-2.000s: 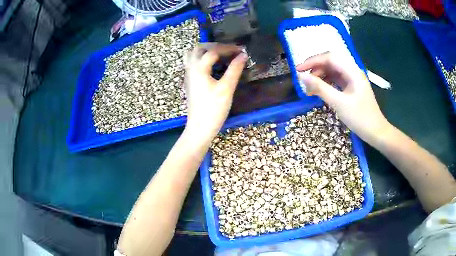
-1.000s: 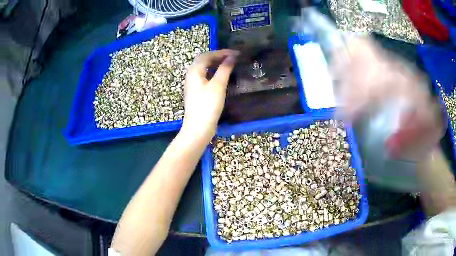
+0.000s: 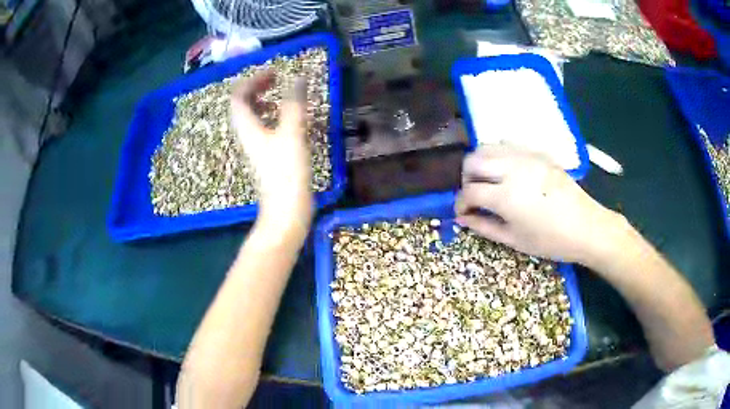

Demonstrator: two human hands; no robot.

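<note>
My left hand [image 3: 276,148] is over the left blue tray [image 3: 128,196] of small metal pieces [image 3: 204,152]; its fingers are apart and blurred, and no piece shows in them. My right hand [image 3: 520,200] is at the back right of the near blue tray [image 3: 326,319], over its metal pieces [image 3: 448,311], with fingertips bent together; whether they hold a piece cannot be told. The small blue tray [image 3: 580,148] with white inserts [image 3: 516,108] is just behind it. The press [image 3: 384,40] stands at centre back, with a small shiny fixture [image 3: 403,121] on its dark base.
A white fan [image 3: 260,14] is behind the left tray. A clear bag of parts [image 3: 592,32] and a red bin [image 3: 680,28] are at the back right. A white strip [image 3: 604,160] lies right of the white tray. Another blue tray [image 3: 688,96] is at the far right.
My left hand has moved left from beside the press to over the left tray. My right hand, blurred at the right a second ago, has come back to the near tray.
</note>
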